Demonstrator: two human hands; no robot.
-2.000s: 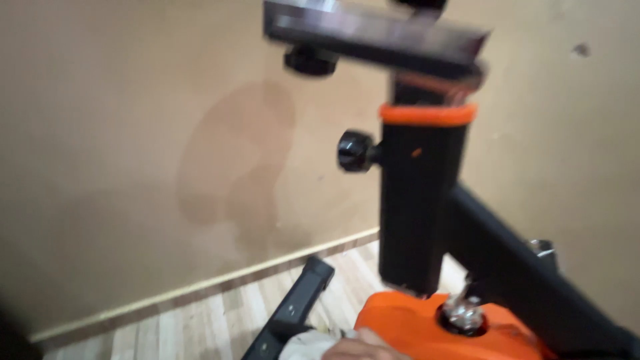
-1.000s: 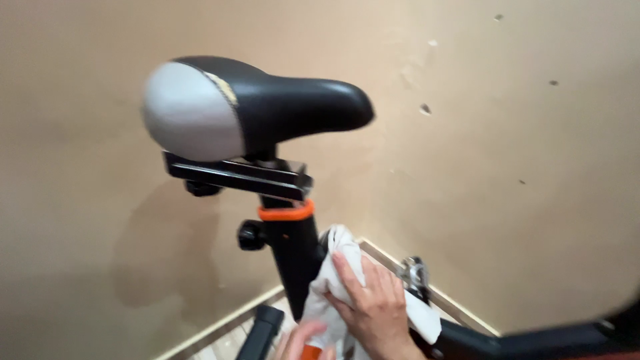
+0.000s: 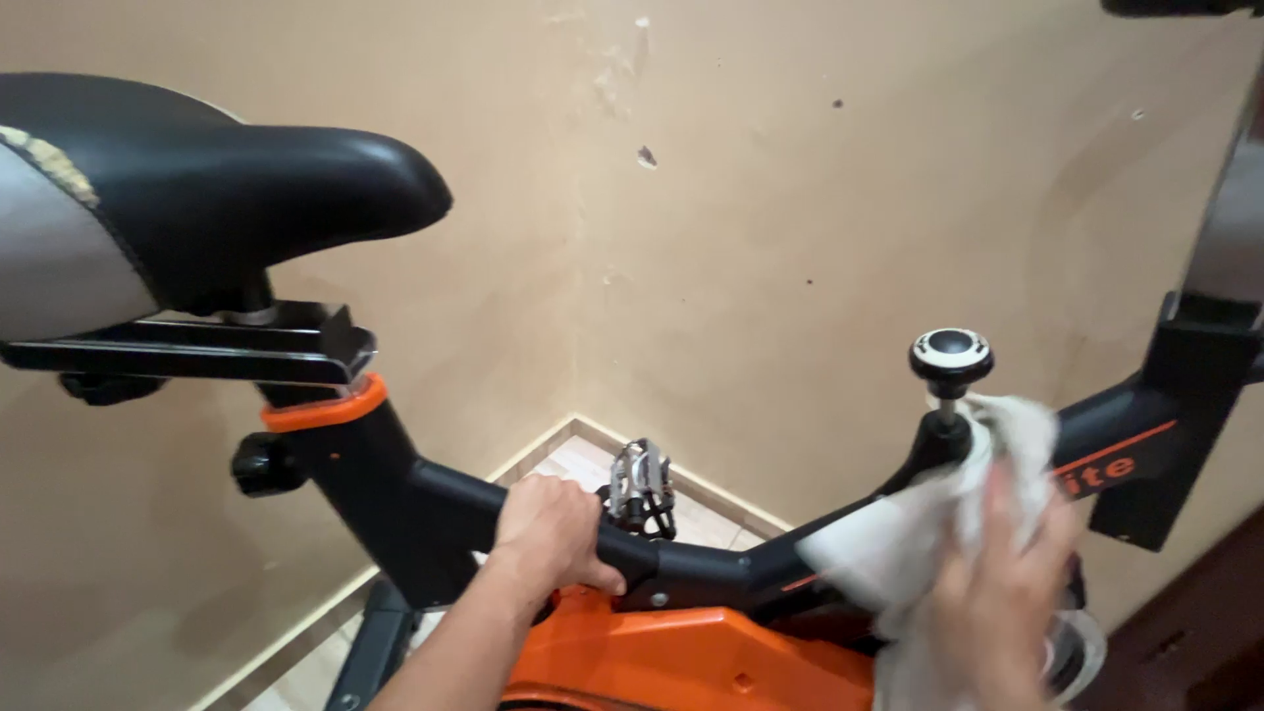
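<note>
An exercise bike's black frame tube (image 3: 701, 573) crosses the lower part of the view. My left hand (image 3: 553, 538) is wrapped over this tube, above the orange cover (image 3: 691, 652). My right hand (image 3: 1007, 583), blurred, grips a white cloth (image 3: 908, 533) against the frame beside the resistance knob (image 3: 950, 360). Part of the cloth hangs below that hand. The black and grey saddle (image 3: 267, 178), its covering worn at the seam, is at the upper left on its slider rail (image 3: 188, 346).
Behind the bike, two beige walls (image 3: 711, 247) with chips and marks meet in a corner. A metal pedal (image 3: 640, 484) stands near that corner. An adjustment knob (image 3: 265, 464) juts from the seat post. The upright front post (image 3: 1175, 395) is at the right; a dark brown surface (image 3: 1185, 622) lies lower right.
The view has shifted toward the bike's front. My right hand and the cloth have moved from near the seat post to beside the resistance knob. My left hand now grips the frame tube.
</note>
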